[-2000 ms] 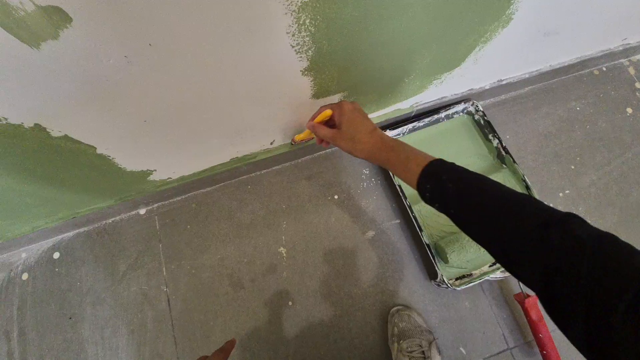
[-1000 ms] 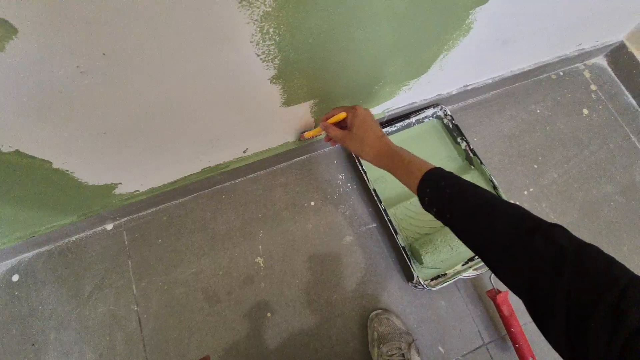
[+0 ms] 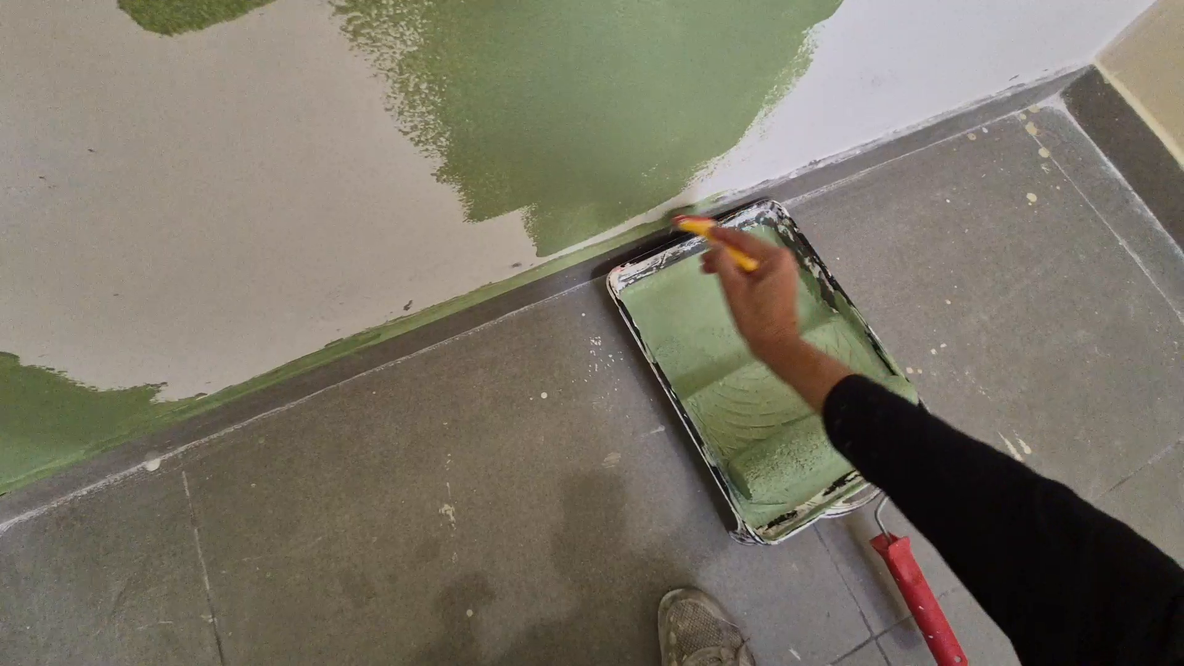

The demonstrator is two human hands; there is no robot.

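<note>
My right hand grips a small paintbrush with a yellow handle, somewhat blurred, above the far end of the paint tray. The brush head is close to the bottom edge of the wall, but whether it touches cannot be told. Light green paint fills the tray, and a green-coated paint roller lies in its near end. The roller's red handle sticks out over the floor. Patches of green paint cover part of the pale wall, with a thin green strip along its foot. My left hand is out of view.
A grey baseboard runs along the wall to a corner at the upper right. Grey floor tiles carry dried paint spots. My shoe stands at the bottom, left of the roller handle.
My right hand has moved right along the foot of the wall with the brush, from left of the tray to over its far end. The left fingertips have gone from view.
</note>
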